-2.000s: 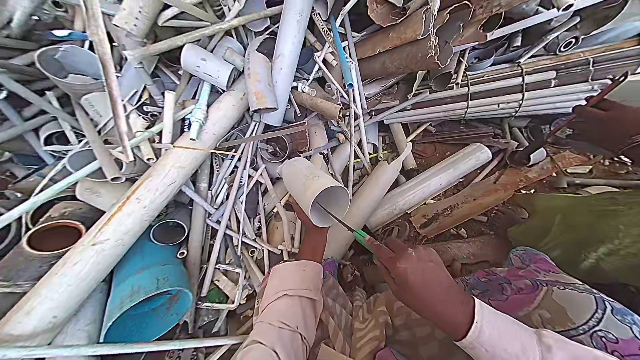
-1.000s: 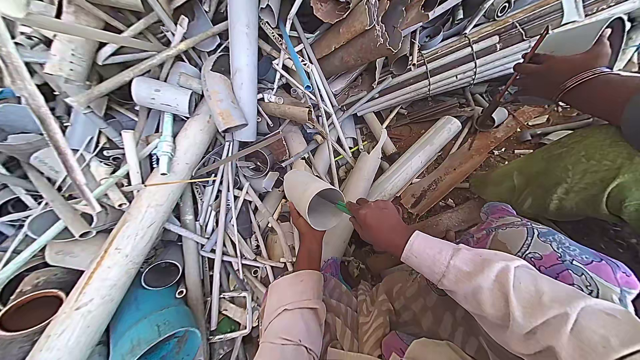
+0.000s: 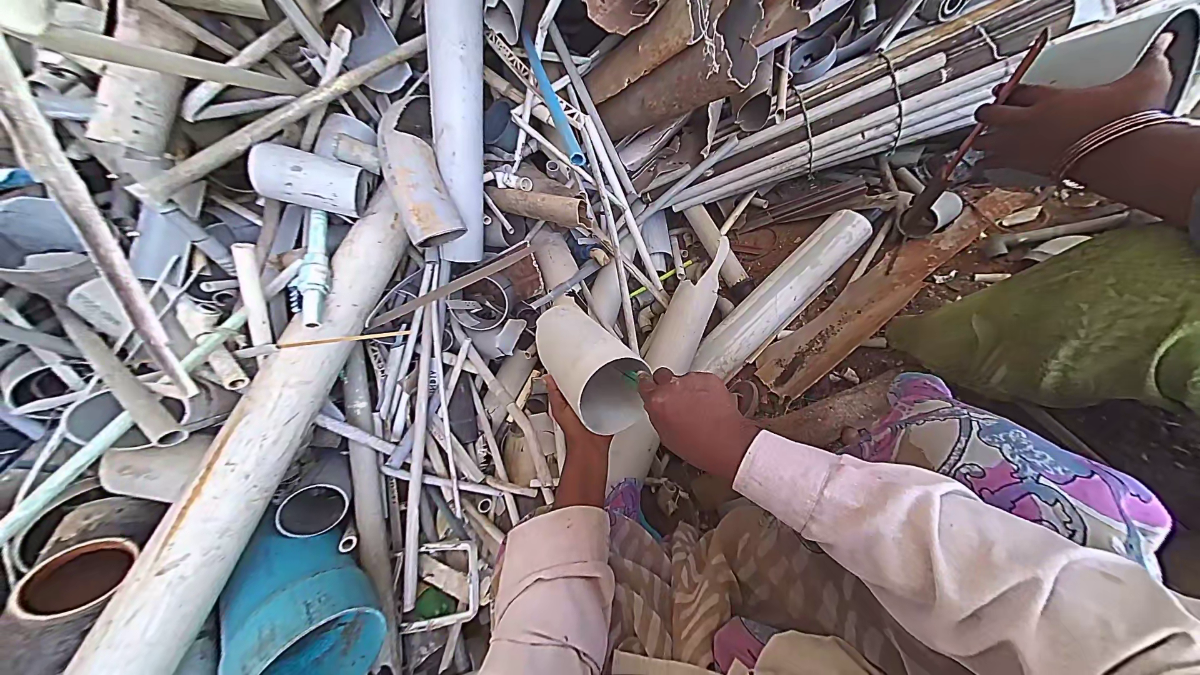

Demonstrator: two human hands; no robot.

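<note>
A short piece of off-white plastic pipe [image 3: 570,343] is tilted in front of me, its open end toward my lap. My left hand [image 3: 578,441] grips it from below and behind, most of the fingers hidden by the pipe. At the right edge of the pipe's mouth, my right hand [image 3: 698,420] is closed on a thin tool with a green part [image 3: 630,375]; the tool's far end is hidden inside the pipe. A split pale pipe [image 3: 682,328] lies just behind my right hand.
Scrap pipes surround me, among them a long white pipe [image 3: 253,445] and a blue pipe fitting [image 3: 300,600]. Tied thin pipes [image 3: 844,117] lie at upper right. There, another person's hand [image 3: 1078,112] holds a dark-bladed tool [image 3: 975,141] beside a pale pipe section [image 3: 1106,56].
My right hand has moved up to the pipe's mouth, and the tool's dark shaft, visible two seconds ago, is now hidden. The other person's hand and arm reach farther into view.
</note>
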